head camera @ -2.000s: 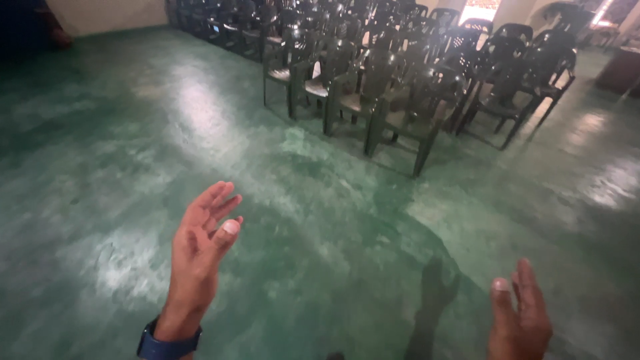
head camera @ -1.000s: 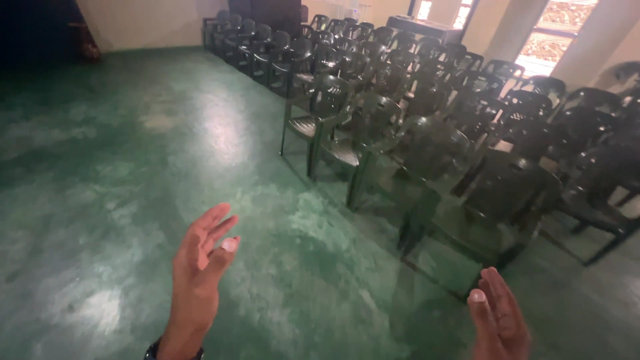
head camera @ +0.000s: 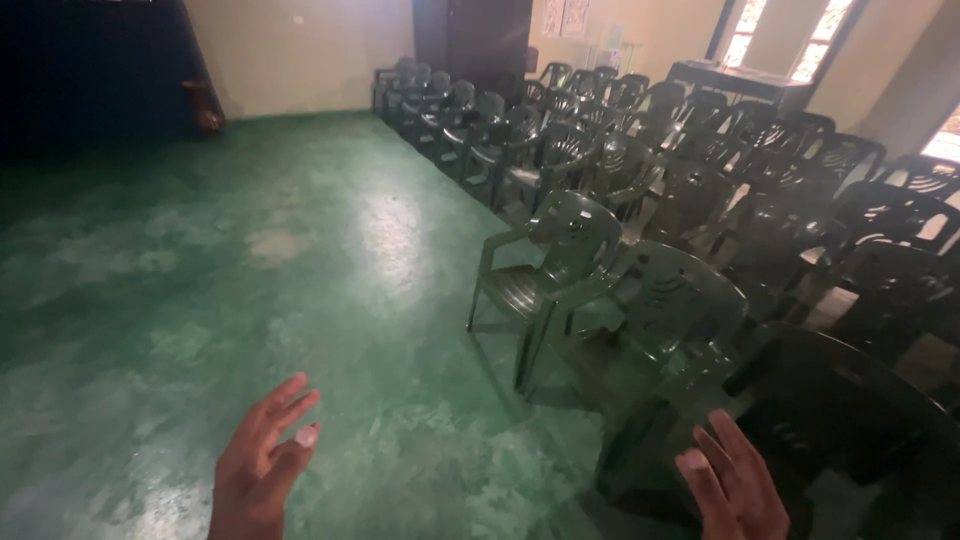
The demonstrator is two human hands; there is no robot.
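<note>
My left hand (head camera: 262,457) is raised over the green floor (head camera: 360,352) at the lower left, fingers apart and slightly bent, holding nothing. At the lower right, my right hand (head camera: 731,480) is also raised and empty, with its thumb apart from the fingers. It overlaps the view of a dark plastic armchair (head camera: 847,397) at the right edge; no touch can be made out. Two more plastic armchairs stand between and beyond my hands: a nearer one (head camera: 667,315) and one at the row's left end (head camera: 574,240).
Rows of dark plastic armchairs (head camera: 562,154) fill the right side, reaching back toward the wall. A dark table (head camera: 739,79) stands behind them below a window. A brownish object (head camera: 204,109) is by the dark panel at the far left.
The view has moved closer to the chair rows, and more of the room's back shows. Both hands stay raised and empty.
</note>
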